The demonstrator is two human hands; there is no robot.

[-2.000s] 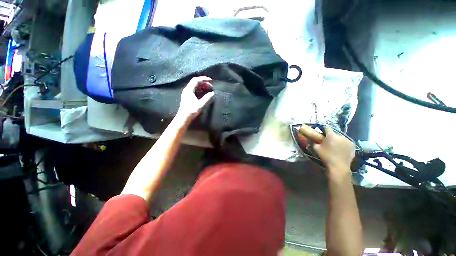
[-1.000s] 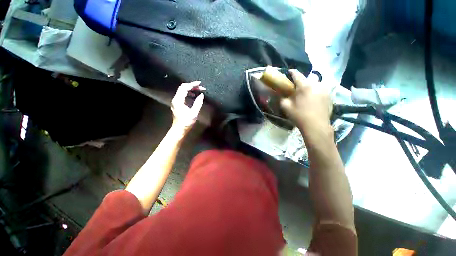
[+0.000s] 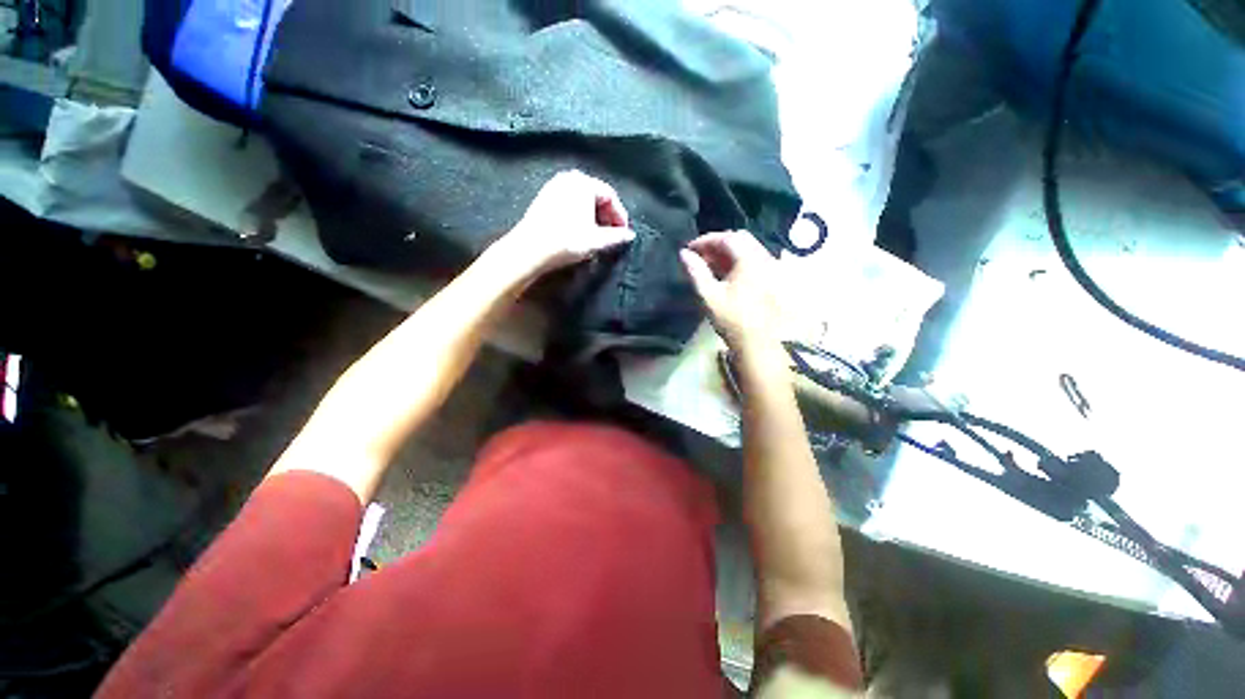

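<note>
A dark grey suit jacket (image 3: 451,178) lies on the white-covered table, with a round button on its front. My left hand (image 3: 567,225) is on the jacket, its thumb and fingertips together at a short line in the cloth. My right hand (image 3: 731,280) is just right of it, fingertips bent at the cloth near the lapel; whether they pinch it is unclear. The iron (image 3: 836,410) lies at the table's near edge, partly hidden behind my right forearm. A black hanger hook (image 3: 808,234) shows past the collar.
A blue padded end (image 3: 221,52) shows under the jacket at the upper left. Black hose and cable (image 3: 1010,464) run right from the iron. A thick black cable (image 3: 1058,205) curves over the right side. A white cloth (image 3: 85,157) hangs at the left.
My right hand has let go of the iron, which was over the jacket a second ago, and is now at the cloth. My left hand has moved right onto the jacket front.
</note>
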